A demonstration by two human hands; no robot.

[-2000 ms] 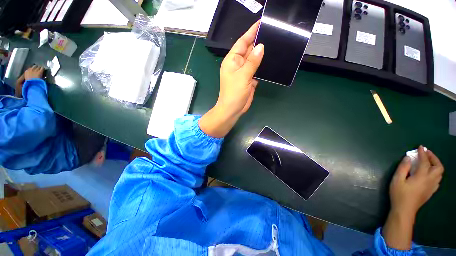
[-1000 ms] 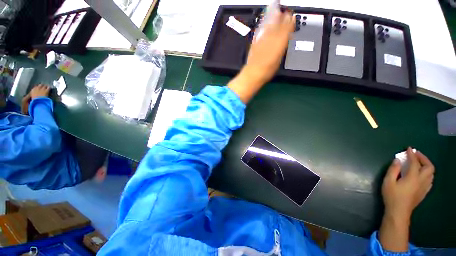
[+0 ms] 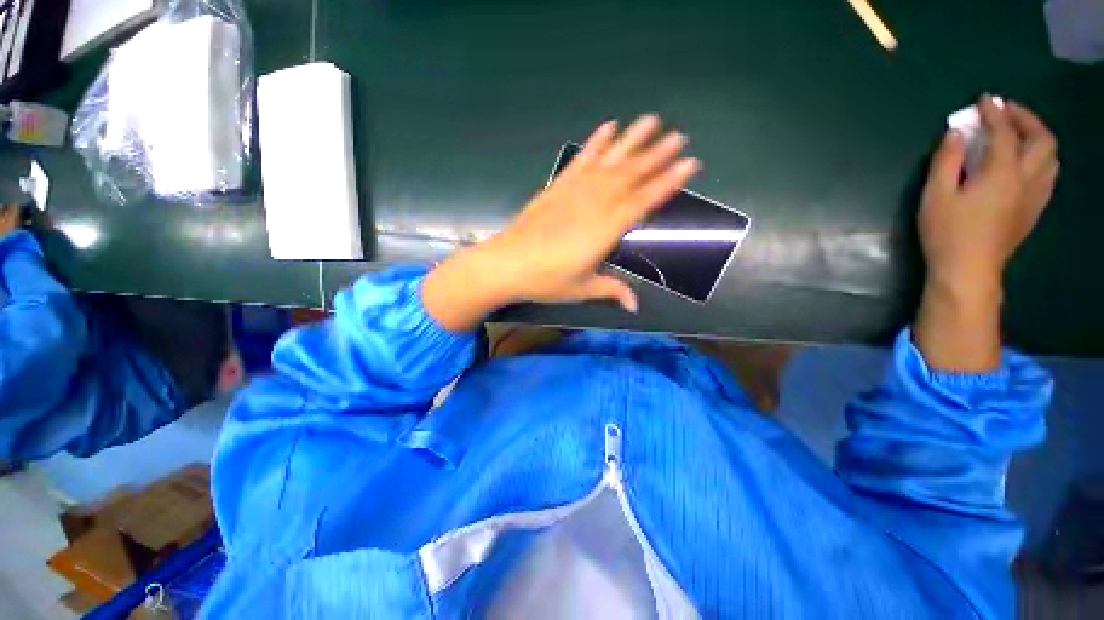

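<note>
A black smartphone [image 3: 693, 248] lies screen up and slanted on the dark green mat, with a bright lamp reflection across it. My left hand [image 3: 579, 224] is over the phone's left part with its fingers spread and hides that part. It holds nothing visible; contact with the phone cannot be told. My right hand [image 3: 990, 182] rests on the mat at the far right, its fingers closed around a small white wipe [image 3: 966, 120]. A white film stack [image 3: 310, 164] lies left of my left hand.
A clear plastic bag of white blocks [image 3: 182, 109] lies at the upper left. A tan stick [image 3: 872, 22] is at the top right, near a grey piece [image 3: 1075, 29] at the edge. Another person's blue sleeve [image 3: 42, 339] shows at the far left.
My left hand has moved from the tray down to the phone on the mat and no longer holds the other phone. The view has tilted down, and the tray is out of view.
</note>
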